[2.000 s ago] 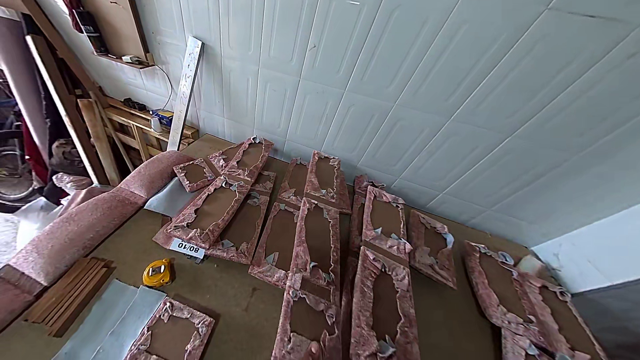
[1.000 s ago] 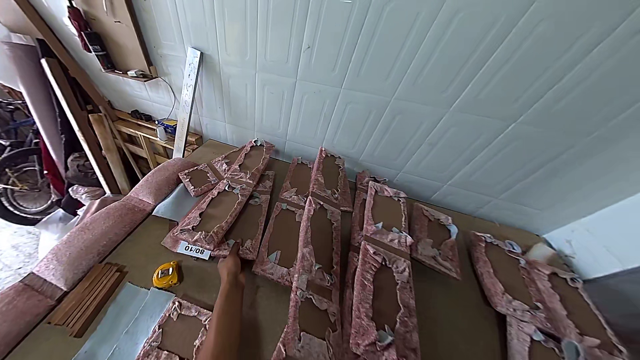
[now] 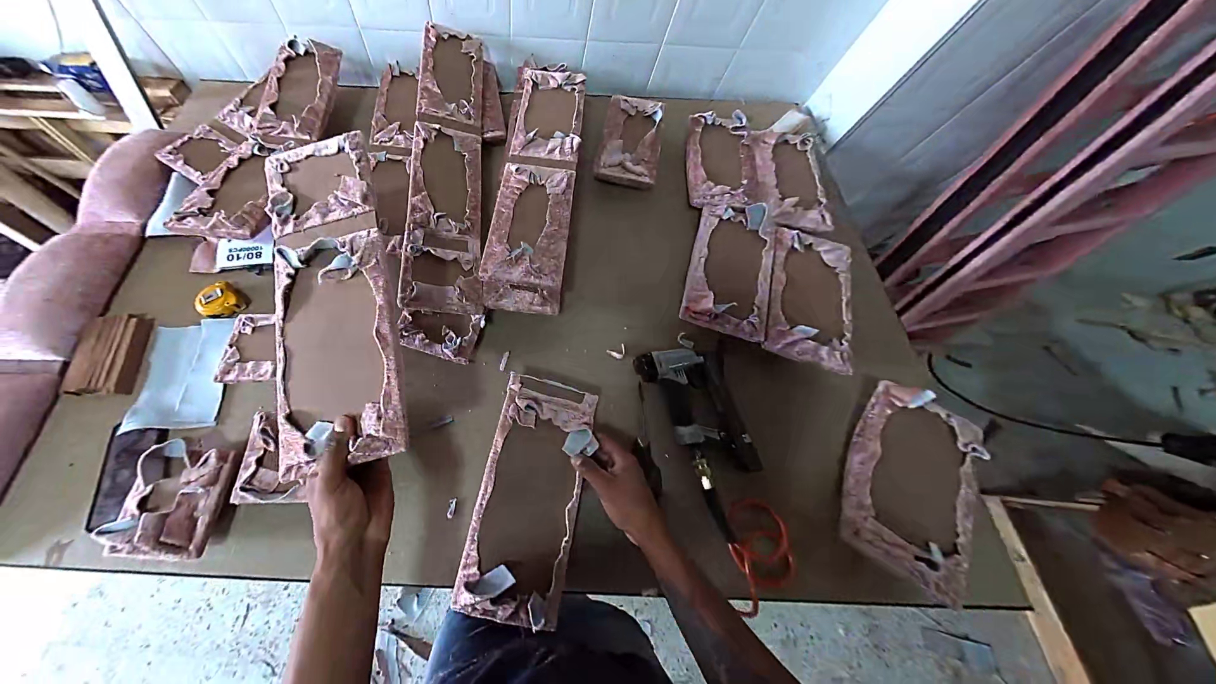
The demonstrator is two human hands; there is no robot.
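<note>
My left hand [image 3: 350,499] grips the lower edge of a long panel wrapped in pink fabric [image 3: 334,351], raised above the table with its brown board back showing. A second wrapped panel [image 3: 321,190] appears just beyond its far end; whether they touch is unclear. My right hand [image 3: 619,480] pinches the right edge of another long fabric-wrapped panel [image 3: 527,499] at the table's near edge, by a loose flap. Right of that hand lies a black and grey pneumatic stapler [image 3: 689,394] with an orange air hose [image 3: 760,551].
More wrapped panels [image 3: 527,237] lie in groups across the brown table [image 3: 617,275], several at the right [image 3: 768,256]. A yellow tape measure [image 3: 220,300], wood strips [image 3: 106,354] and a roll of pink fabric [image 3: 90,256] are at the left. One panel [image 3: 912,484] sits near the right edge.
My left hand and the raised panel have come into view, and my right hand is on a near panel. The view has swung right and down, bringing in the stapler.
</note>
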